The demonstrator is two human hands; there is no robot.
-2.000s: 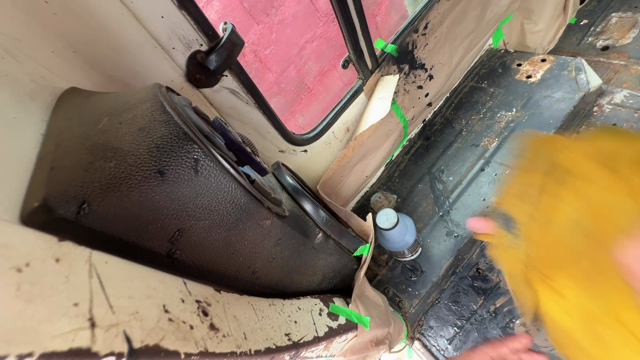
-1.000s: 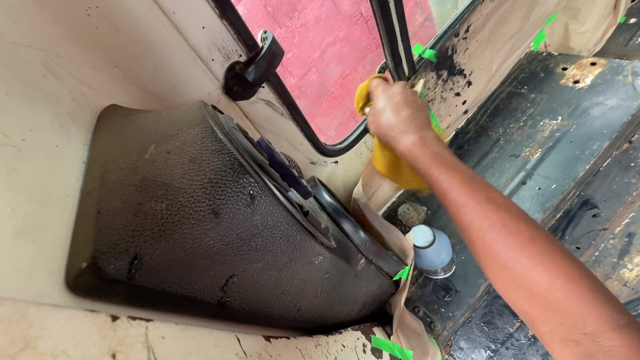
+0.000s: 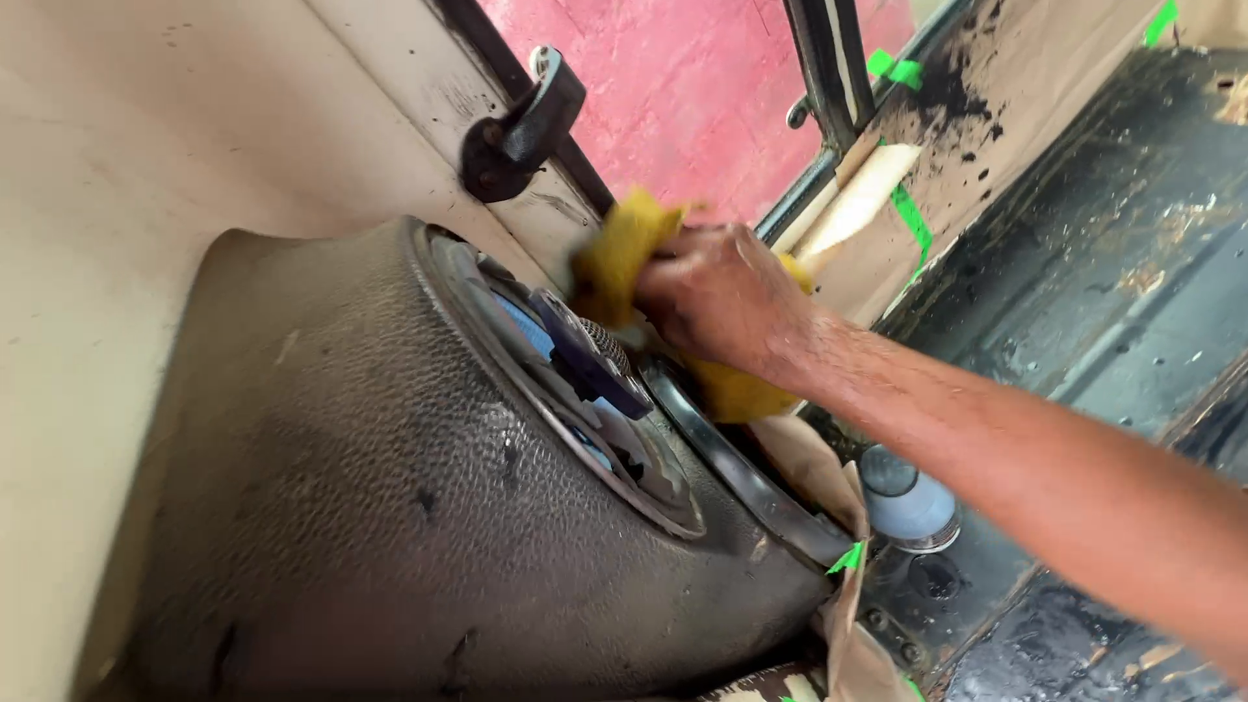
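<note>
My right hand (image 3: 726, 292) reaches in from the right, its fingers closed on a yellow cloth (image 3: 624, 255) that is smeared dark at one end. The cloth lies against the cream panel under the window frame, and part of it hangs below my wrist toward the black curved trim (image 3: 741, 478). Just left of it is a textured dark brown vinyl cover (image 3: 331, 487) with an oval opening, where a dark object with a mesh part (image 3: 590, 351) sits. A black handle (image 3: 526, 127) is on the frame above. My left hand is out of view.
A bottle with bluish contents (image 3: 912, 502) stands on the worn dark metal floor (image 3: 1102, 292), under my forearm. Masking paper (image 3: 1033, 117) stuck with green tape (image 3: 913, 229) runs along the wall edge. A pink surface (image 3: 673, 97) shows through the window.
My right hand with the yellow cloth has moved from the window's lower corner down and left, toward the vinyl cover. Two seconds ago the cloth was a blur over the floor at right.
</note>
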